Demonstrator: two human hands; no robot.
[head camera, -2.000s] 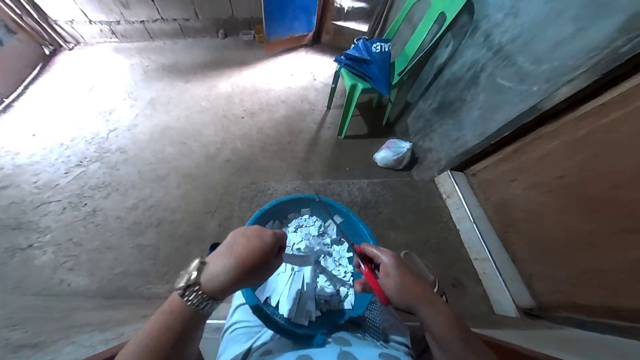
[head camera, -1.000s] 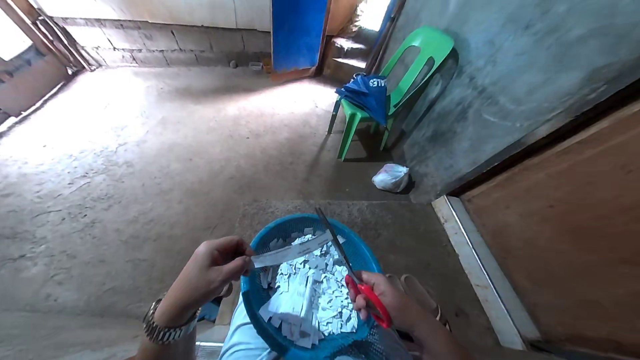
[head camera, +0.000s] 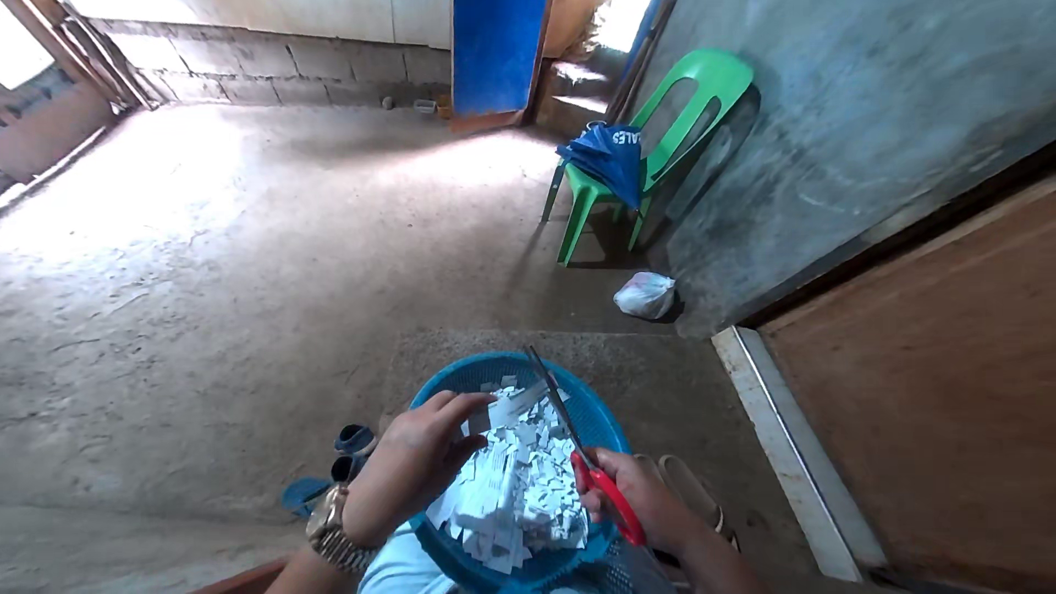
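A blue plastic basket rests at my lap, holding many small cut pieces of white paper and some longer paper strips. My left hand, with a metal watch on the wrist, pinches a paper strip over the basket's upper part. Red-handled scissors are in my right hand, their blades pointing up and to the left, at the far end of the strip. Whether the blades touch the paper is hard to tell.
Beyond the basket, a green plastic chair bears a folded blue umbrella. A white plastic bag lies on the concrete floor by the wall. Dark blue footwear is left of the basket, beige sandals right of it. A wooden door panel stands at right.
My left hand has moved in over the basket with a paper strip, from the basket's left rim a second ago. The scissors remain in my right hand.
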